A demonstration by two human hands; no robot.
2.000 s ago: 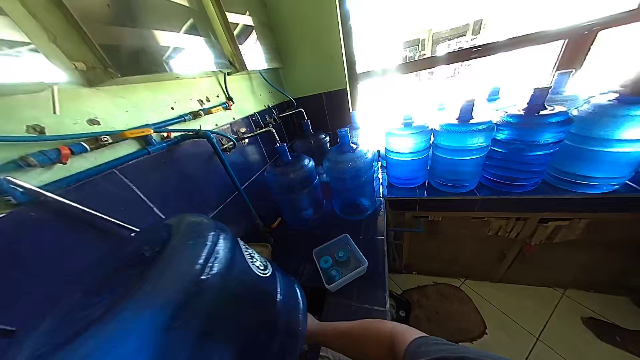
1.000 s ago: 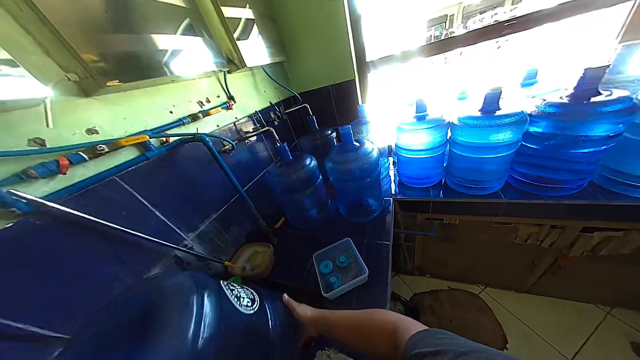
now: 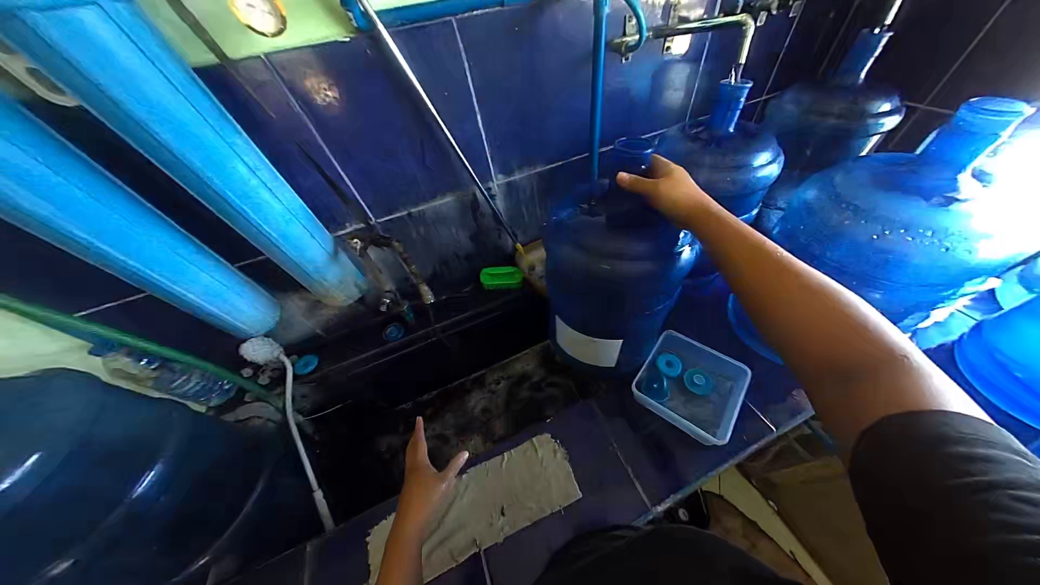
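A large blue water jug (image 3: 613,272) with a white label stands upright on the dark tiled counter, beside a clear plastic tub (image 3: 691,386) of blue caps. My right hand (image 3: 662,191) grips this jug's neck, the arm reaching across from the right. My left hand (image 3: 431,479) is empty, fingers spread, above the counter edge near a grey cloth (image 3: 504,504). Behind the gripped jug, another blue jug (image 3: 723,162) stands with its neck beneath a metal spout (image 3: 743,36). One more large jug (image 3: 122,479) fills the lower left.
Two thick blue pipes (image 3: 179,146) slant down at the left. A white hose with a shower head (image 3: 262,349), a small tap (image 3: 390,301) and a green brush (image 3: 501,278) lie along the wall. More blue jugs (image 3: 902,219) stand at the right.
The view has swung left and down. The jug that lay tilted at the lower left is not clearly traceable; an upright jug is now in my right hand's grip. My left hand has come into view.
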